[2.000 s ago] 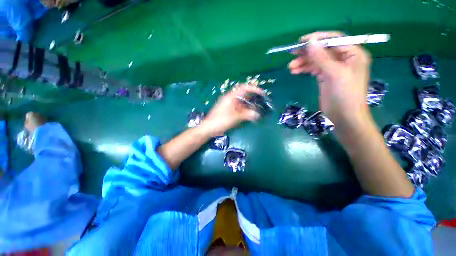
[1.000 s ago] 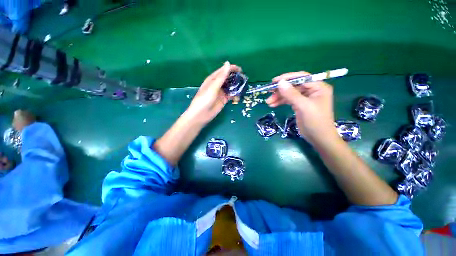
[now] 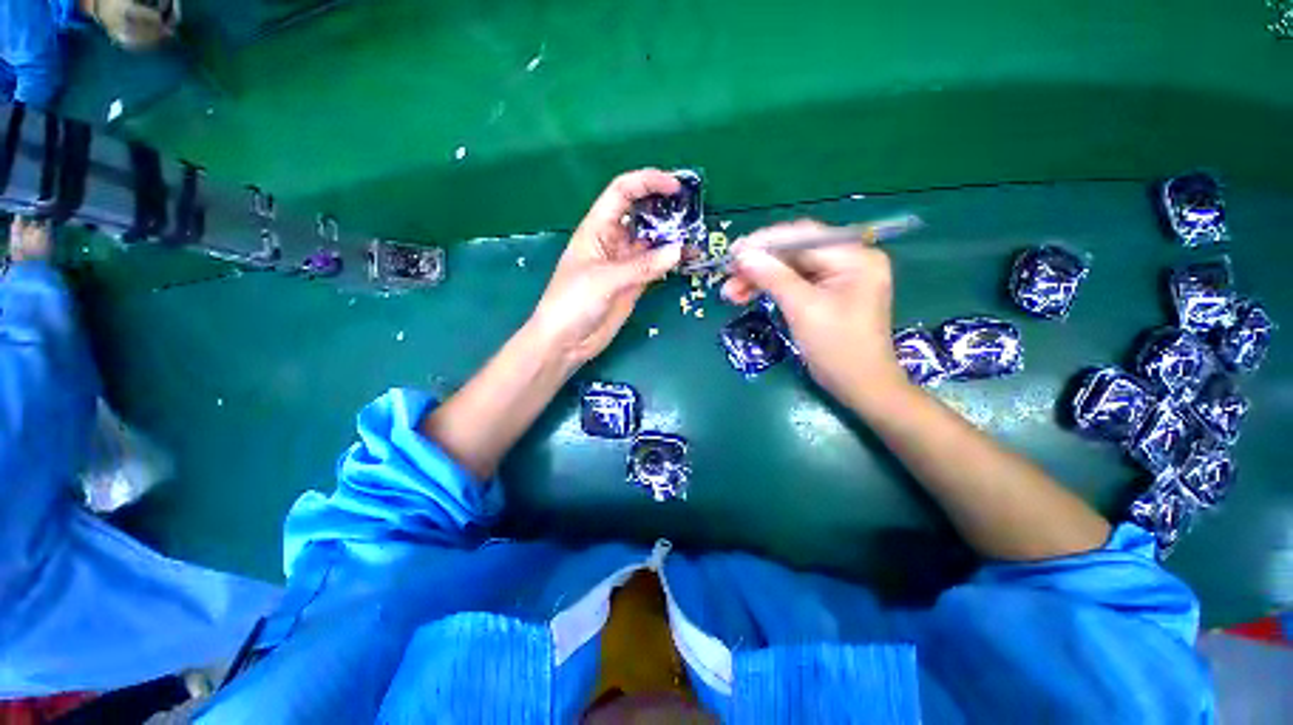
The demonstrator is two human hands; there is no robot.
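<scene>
My left hand holds a dark square unit with shiny film-like highlights between thumb and fingers, above the green bench mat. My right hand holds a slim silver tool like a pen, its rear end to the right. The tool's tip is close to the lower right of the held unit; whether they touch I cannot tell. Tiny pale yellowish pieces lie scattered below and beside the held unit. One dark unit lies just left of my right hand, partly hidden by it.
Two dark units lie near my left forearm. Others lie beyond my right forearm, with a pile at the far right. A dark-banded metal bar runs in from the left. Another person's blue sleeve is at the left.
My right hand first came left and down to the held unit, then slightly further left. My left hand rose with the unit. The tool's rear end now points less far right.
</scene>
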